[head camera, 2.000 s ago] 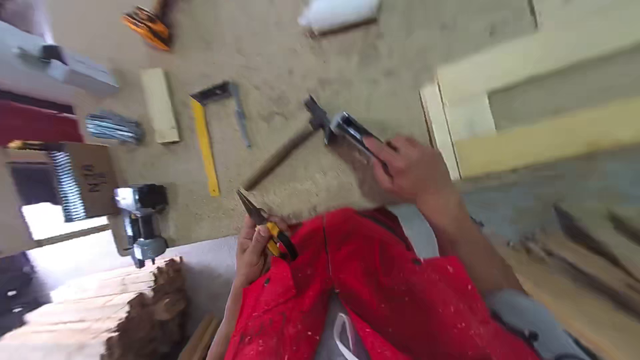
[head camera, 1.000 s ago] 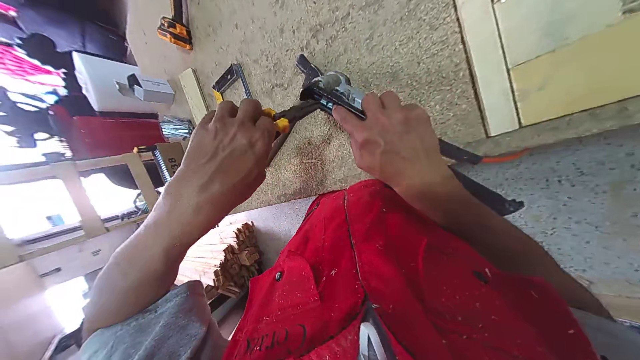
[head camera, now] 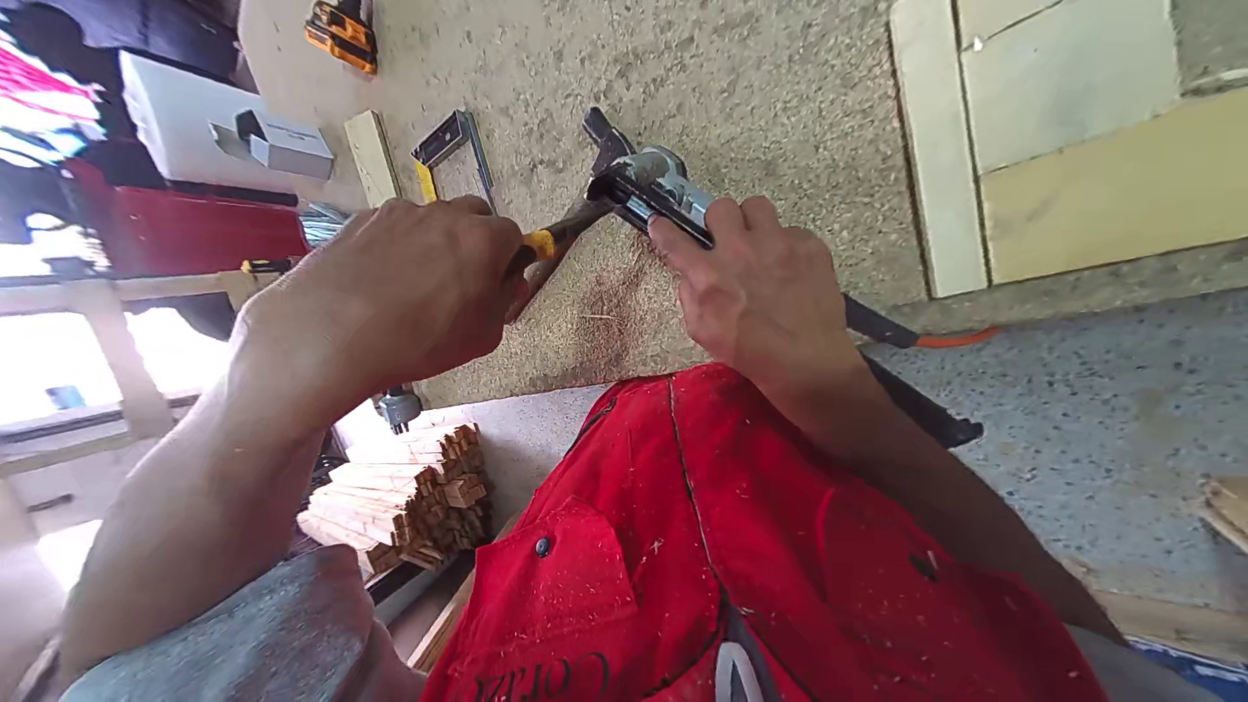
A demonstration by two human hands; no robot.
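My left hand [head camera: 409, 283] is closed around needle-nose pliers [head camera: 539, 244] with yellow and black grips; their jaws reach the front end of a silver and black power tool [head camera: 666, 190], possibly a pneumatic nailer. Whether the jaws grip anything there cannot be told. My right hand [head camera: 756, 283] holds that tool near its metal end; much of its body is hidden by the hand and forearm. A hammer [head camera: 606, 138] lies on the chipboard bench top, its head just beyond the tool and its wooden handle partly under the pliers and my left hand.
A try square [head camera: 444, 141], a short wood strip [head camera: 371, 156] and an orange and black battery tool [head camera: 341, 37] lie to the left. A pale wooden frame [head camera: 941, 156] is at right. An orange hose or cord [head camera: 958, 338] crosses the bench edge. Stacked wood strips [head camera: 409, 497] stand below left.
My left hand, with the pliers, has come up from near the bench edge to the front of the power tool. Between one second ago and now, both hands stay about the same.
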